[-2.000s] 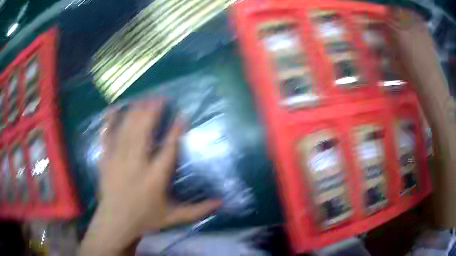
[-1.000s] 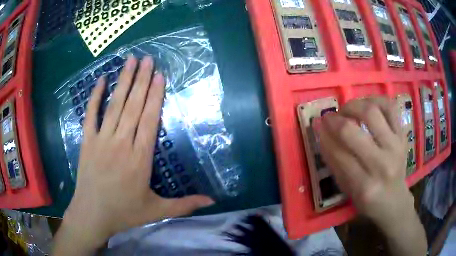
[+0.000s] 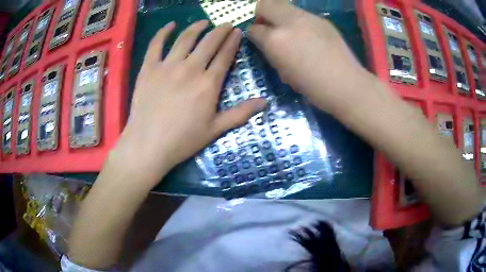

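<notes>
A clear shiny plastic film [image 3: 314,143] with rows of tiny black rounded squares [image 3: 258,162] lies on the dark green mat in front of me. My left hand [image 3: 184,90] lies palm down over the film's left part, fingers spread. My right hand [image 3: 290,40] is at the film's far end, beside the pale yellow sheet with dark dots [image 3: 229,11]. Its thumb and fingertips are drawn together near my left index fingertip. I cannot tell whether it holds anything.
Red trays with gold phone housings stand at both sides, the left tray [image 3: 118,106] and the right tray [image 3: 381,175]. My right forearm crosses over the right tray. A clear bag with yellow bits [image 3: 48,204] is below the bench's front edge at the left.
My right hand has moved from a housing in the right tray to the far end of the film. The view has shifted, showing more of the left tray. My left hand still lies on the film.
</notes>
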